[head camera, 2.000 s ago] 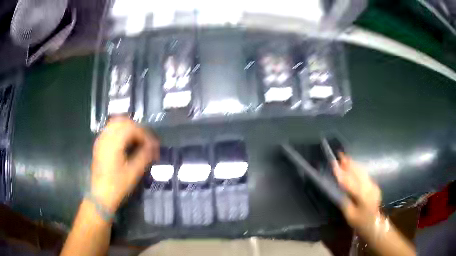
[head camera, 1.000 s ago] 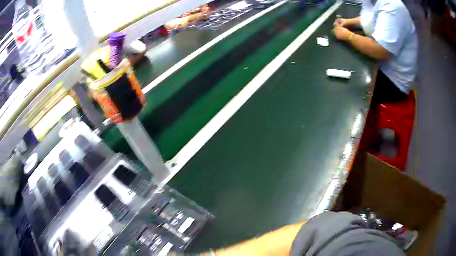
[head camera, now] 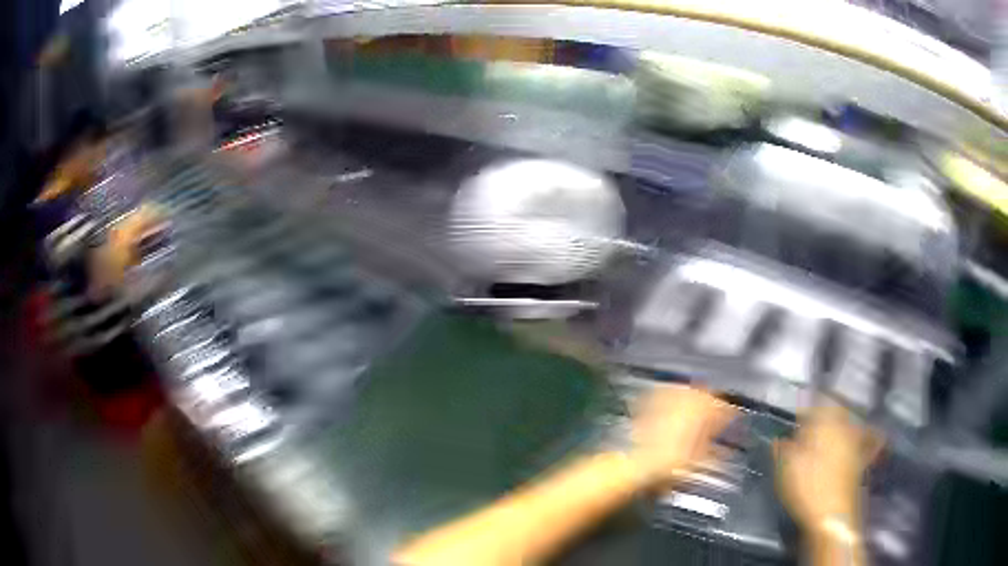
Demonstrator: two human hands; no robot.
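The frame is strongly blurred. My left hand and my right hand are side by side at the lower right, over a clear blister tray. Pale and dark shapes of phones show in the tray, with a bright white label just below my left hand. The fingers of both hands are smeared by motion, so I cannot tell whether they hold a phone. Behind the hands stands another tray with dark phones in a row.
A round white desk fan stands at the centre. Blurred trays line the left side of the green bench. A person's arm shows at the far left. A pale rail crosses the top.
The view has swung from the right side of the bench to the left. Both hands are now in view over the tray; one second ago only one forearm showed near the bottom.
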